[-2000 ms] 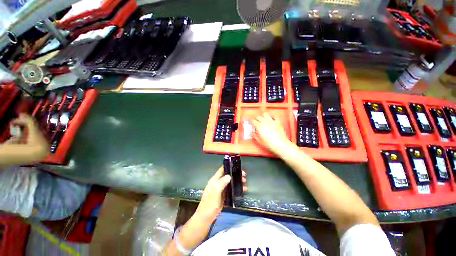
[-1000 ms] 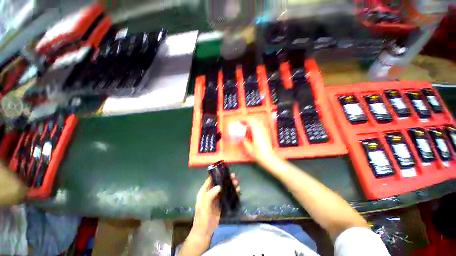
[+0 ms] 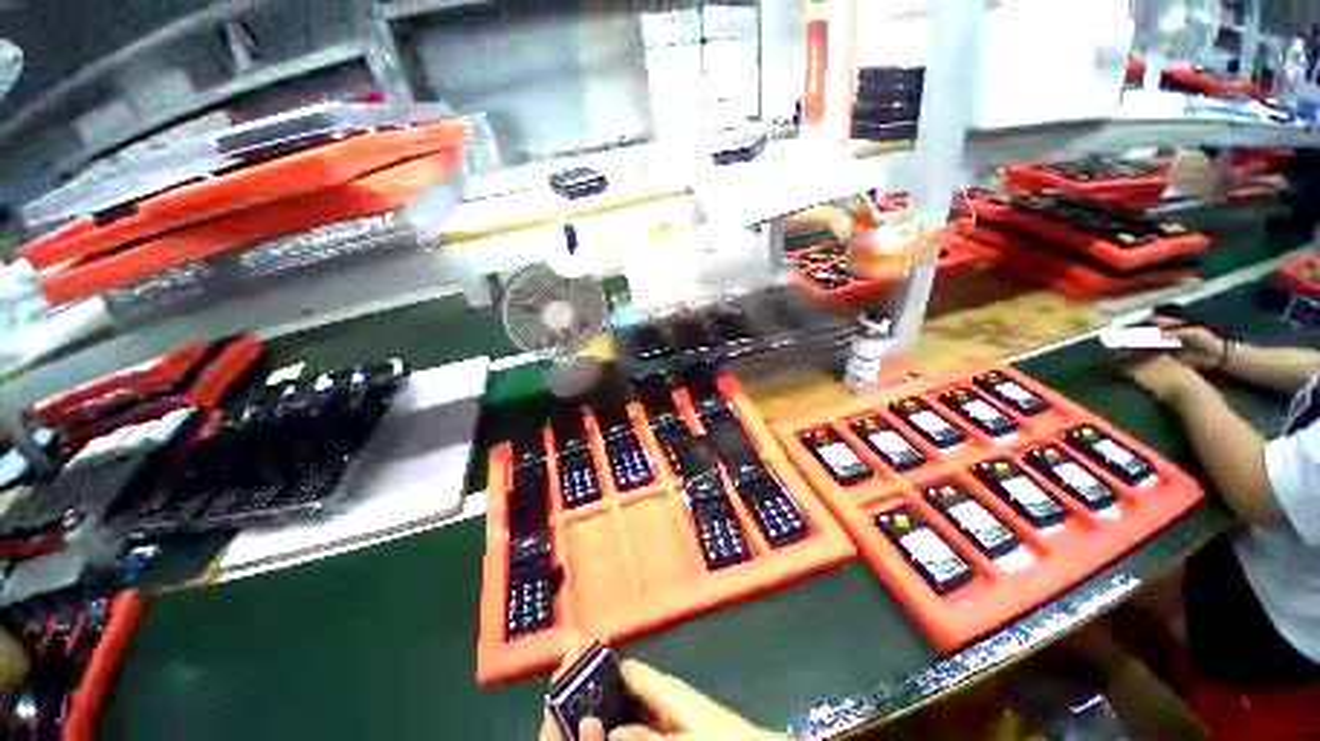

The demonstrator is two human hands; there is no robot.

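A closed black flip phone (image 3: pixel 591 695) is at the bottom edge, tilted, with ring-like circles on its face. My right hand (image 3: pixel 683 711) grips its right side. My left hand (image 3: pixel 555 721) shows only as fingers at its left side; the rest is cut off. Behind is a red-orange phone tray (image 3: pixel 666 608). Open flip phones (image 3: pixel 531 601) lie in it, keypads towards me, upper halves pointing away. Pockets in the front row's middle hold no phone.
A second red-orange tray (image 3: pixel 948 625) at right holds phones with white labels. A black tray (image 3: pixel 261 485) of phones rests on a white board at left. A fan (image 3: pixel 555 311), a bottle (image 3: pixel 867 355) and stacked trays (image 3: pixel 1093 239) are behind. Another person's arm (image 3: pixel 1216 434) is at right.
The view has tilted up and turned right. My right hand has left the tray pocket and is at the phone. The white piece formerly under that hand no longer shows in the pocket.
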